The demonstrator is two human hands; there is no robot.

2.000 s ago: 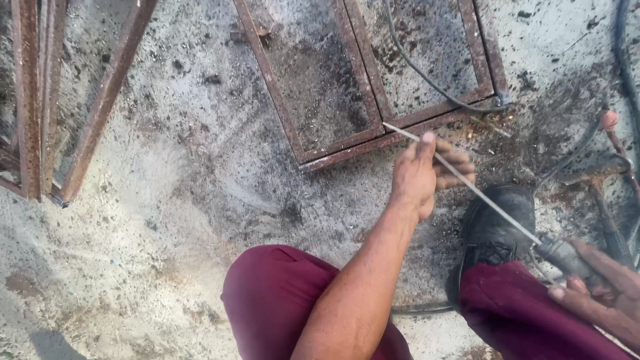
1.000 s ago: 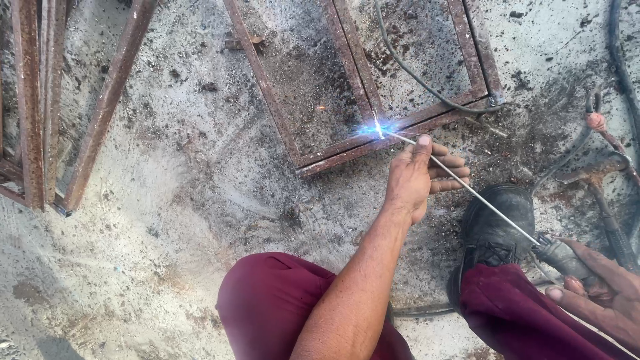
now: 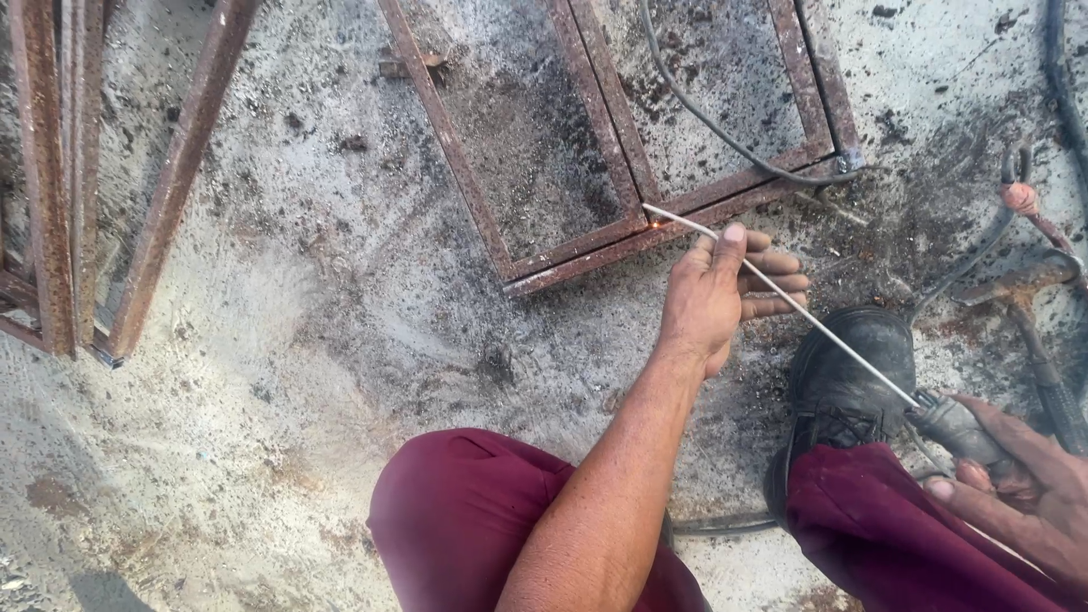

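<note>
My right hand [image 3: 1020, 493] is wrapped around a welding electrode holder [image 3: 960, 429] at the lower right. From its jaws a long welding electrode [image 3: 837, 340] slants up and left to the joint of a rusty steel frame [image 3: 586, 242]. Close behind the tip, my left hand [image 3: 718, 293] steadies the rod between thumb and fingers, the other fingers spread. A small orange glow shows on the frame by the tip; whether the tip touches the metal cannot be told. A dark cable [image 3: 722, 136] lies over the frame's right part.
More rusty steel bars [image 3: 170, 187] lie at the left. A hammer [image 3: 1033, 327] rests on the concrete floor at the right, near a cable loop with a reddish wrapping [image 3: 1020, 197]. My black boot [image 3: 850, 365] stands beside the electrode. A thick cable [image 3: 1062, 85] runs along the right edge.
No arc showed two seconds ago; one second ago a bright blue-white arc burned at the electrode tip. Now the arc is out and a small orange glow remains at the joint.
</note>
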